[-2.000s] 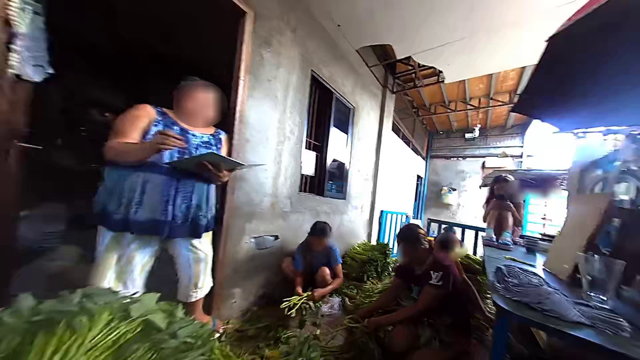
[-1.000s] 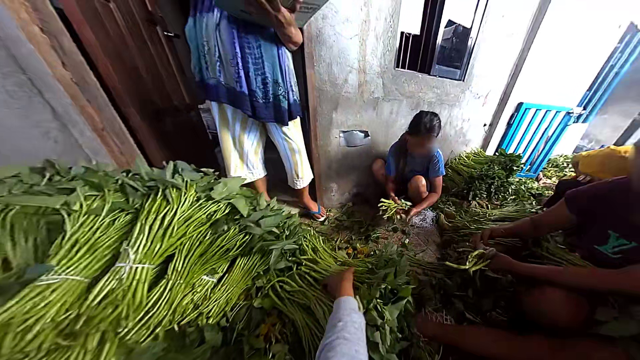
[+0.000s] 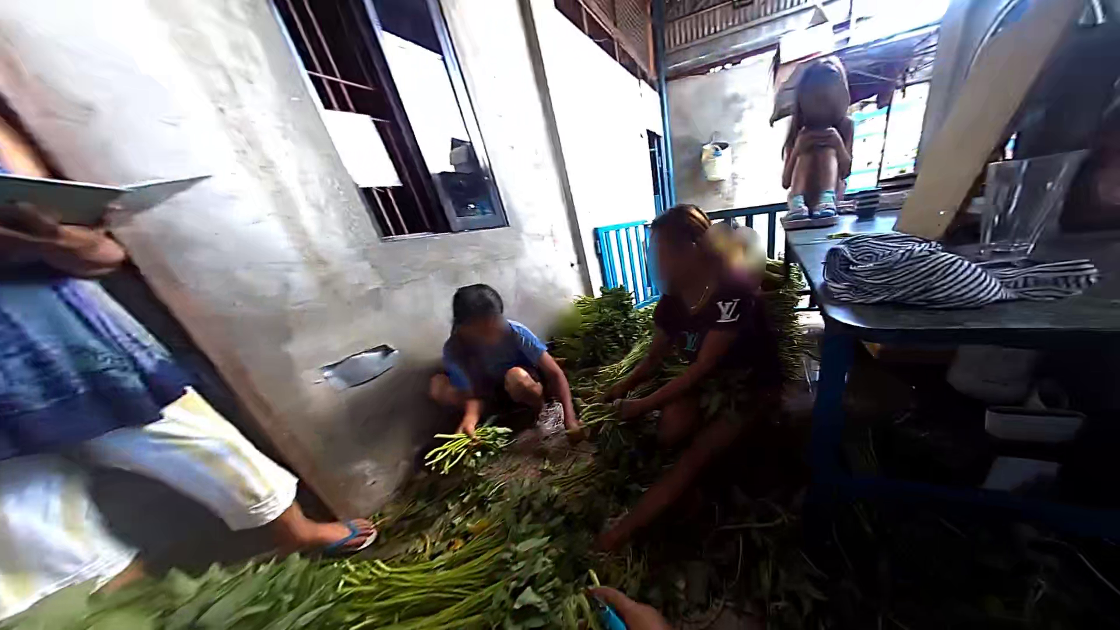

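Note:
At the bottom edge, mostly cut off, my right hand (image 3: 632, 610) closes around a small blue object (image 3: 607, 611) whose kind I cannot tell. Just left of it lies a heap of leafy green vegetable stems (image 3: 429, 582). My left hand is out of the frame. Beyond the heap, a crouching person in a blue shirt (image 3: 516, 346) holds a small bunch of cut stems (image 3: 468, 446). To the right of that person, another person in a dark shirt (image 3: 713, 337) handles more greens (image 3: 604, 416).
A person in patterned blue clothing (image 3: 70, 359) stands at left with an open folder (image 3: 61, 197). On the right, a blue-legged table (image 3: 919, 324) bears striped cloth (image 3: 927, 271) and a clear glass (image 3: 1028, 206); a person (image 3: 818, 140) sits behind. A blue gate (image 3: 626, 258) stands beyond.
The view has swung up and right since a second ago. The hand that reached into the greens then now shows only at the bottom edge, with a blue object in it.

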